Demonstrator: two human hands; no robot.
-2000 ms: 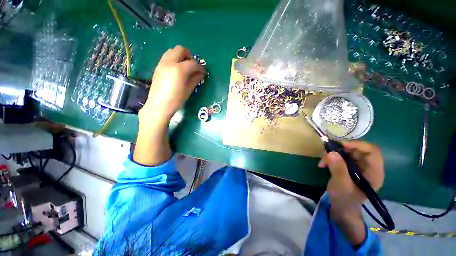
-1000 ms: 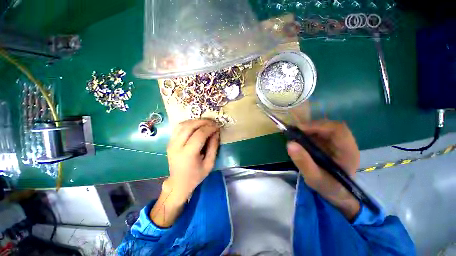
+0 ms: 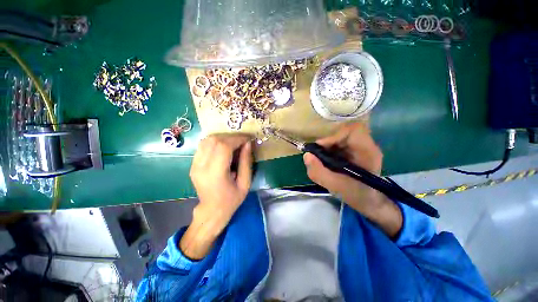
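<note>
My right hand [image 3: 348, 165] holds the black soldering iron [image 3: 377, 181]. Its metal tip points left, at small silvery bits on the tan work board [image 3: 295, 137]. My left hand [image 3: 221, 171] rests at the board's near left edge, fingers curled, just left of the iron tip. What its fingers hold is hidden or too small to tell. A heap of copper-coloured ring parts [image 3: 242, 88] lies on the board with a small white disc [image 3: 281, 95] at its right edge. A thin line of solder wire [image 3: 141, 155] runs from the solder spool [image 3: 48, 150] towards my left hand.
The clear fume hood [image 3: 253, 35] stands over the heap. A white tub [image 3: 373, 88] of glittering metal shavings is right of it. Small components [image 3: 125, 85] and a few set-apart rings [image 3: 172, 135] lie left. Tweezers [image 3: 452, 85] and a dark blue box [image 3: 512, 82] are at right.
My left hand has come from the component pile at left to the board's near edge. The iron has moved left from beside the tub, its tip now near my left fingers. The view has shifted.
</note>
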